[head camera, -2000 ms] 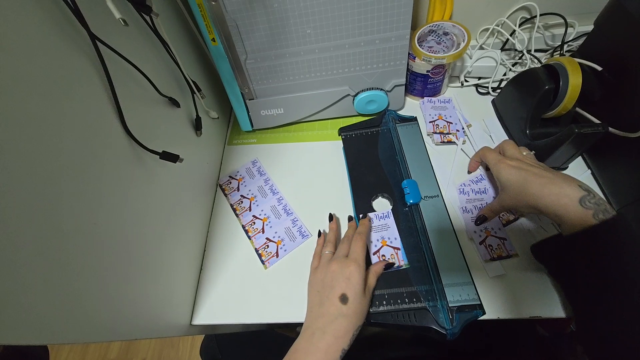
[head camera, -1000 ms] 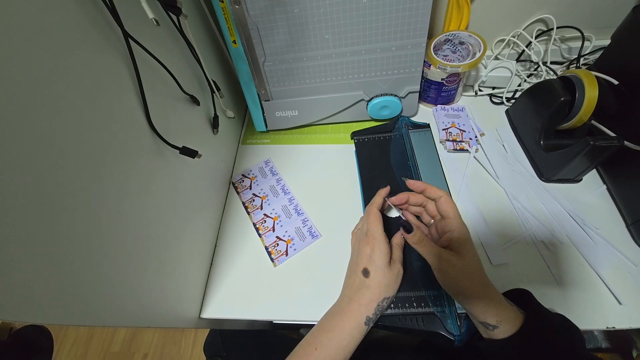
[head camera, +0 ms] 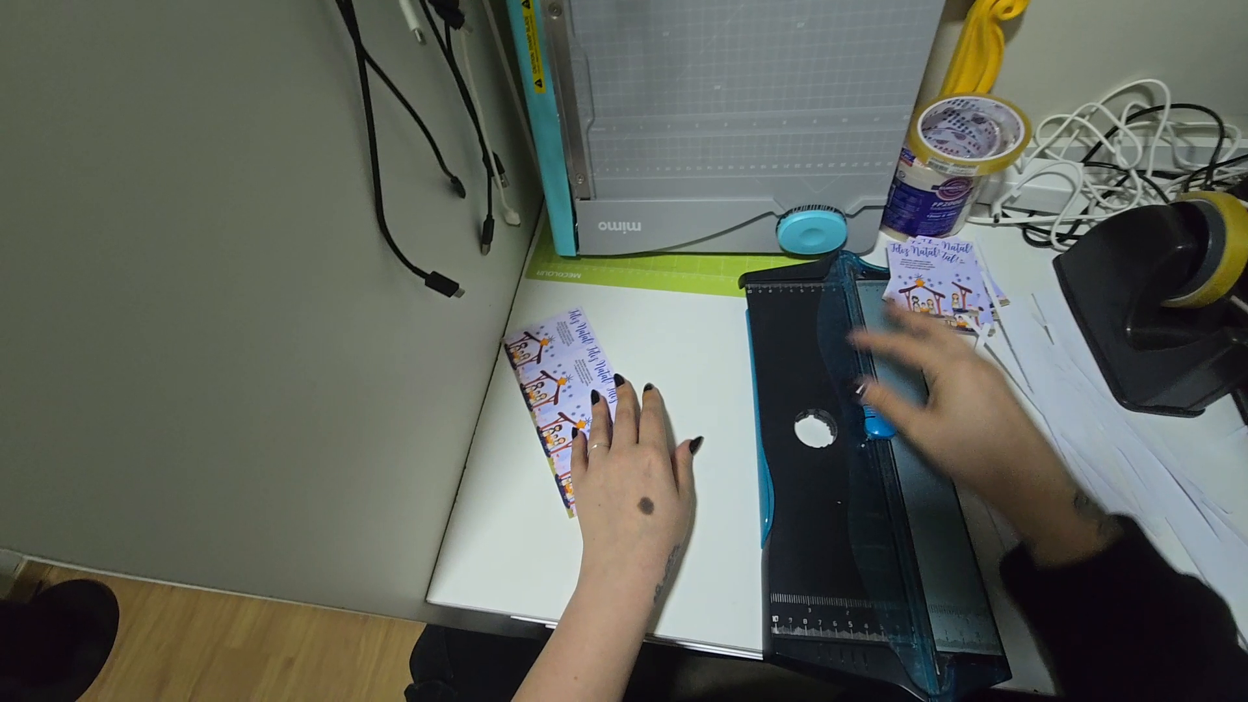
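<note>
My left hand (head camera: pixel 634 478) lies flat, palm down, its fingertips over the right part of a printed card strip (head camera: pixel 554 390) with nativity pictures on the white table. Over the right side of a black and blue sliding paper trimmer (head camera: pixel 809 526) is my right hand (head camera: pixel 936 409), slightly blurred, its fingers apart and nothing seen in them. Its thumb is near the trimmer's blue slider (head camera: pixel 877 423); whether they touch, I cannot tell. Beyond those fingers, a small pile of cut cards (head camera: pixel 938 273) lies at the trimmer's upper right.
A large grey guillotine cutter (head camera: pixel 741 117) stands at the back on a green mat (head camera: pixel 643 276). Tape rolls (head camera: pixel 960 146), tangled cables (head camera: pixel 1111 156) and a black tape dispenser (head camera: pixel 1150 302) are at the right, above paper offcuts (head camera: pixel 1102 429). Black cables (head camera: pixel 375 166) hang by the left panel.
My hands were together over the trimmer a second ago. They have parted: the left has moved left onto the card strip, the right has moved up and right.
</note>
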